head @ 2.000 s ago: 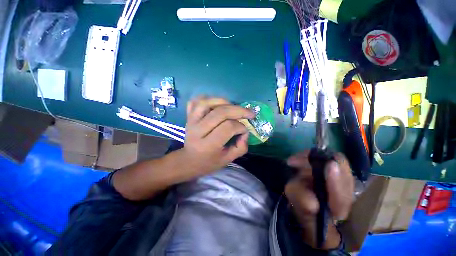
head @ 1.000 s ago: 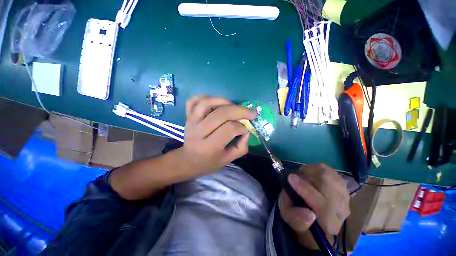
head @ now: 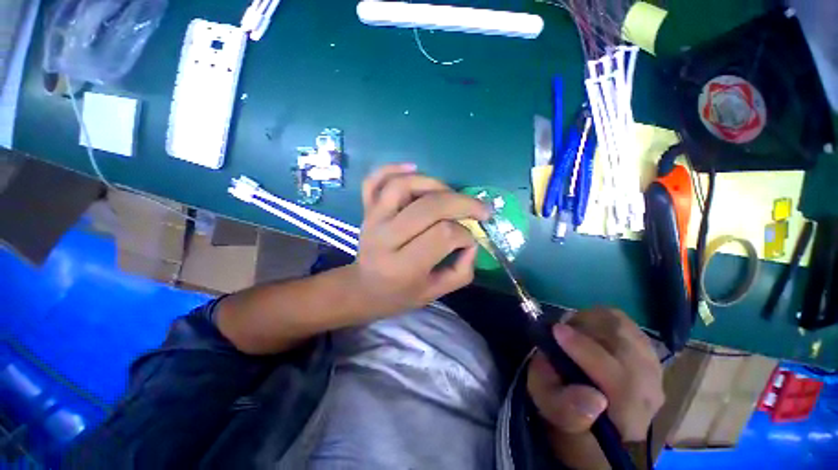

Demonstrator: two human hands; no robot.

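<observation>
A small circuit board (head: 503,235) lies on the round green holder (head: 516,207). My left hand (head: 413,234) rests at its left side, fingertips on the board's upper left edge; white strips (head: 299,213) run under this hand. What the fingertips pinch is too small to tell. My right hand (head: 602,372) holds the black-handled soldering iron (head: 542,329), below right of the holder. Its metal tip reaches the board beside my left fingertips; exact contact is hidden.
Small boards (head: 320,165) and a white housing (head: 206,95) lie left. A white bar (head: 450,18) lies at the back. Blue-handled tools (head: 571,165), a white strip bundle (head: 614,138), an orange-black tool (head: 671,248), a tape roll (head: 729,271) and a fan (head: 732,108) are right.
The soldering iron swung from upright, away from the board, down to the board two seconds to one second ago and stays there. The whole view has since shifted slightly. My left hand keeps its pose.
</observation>
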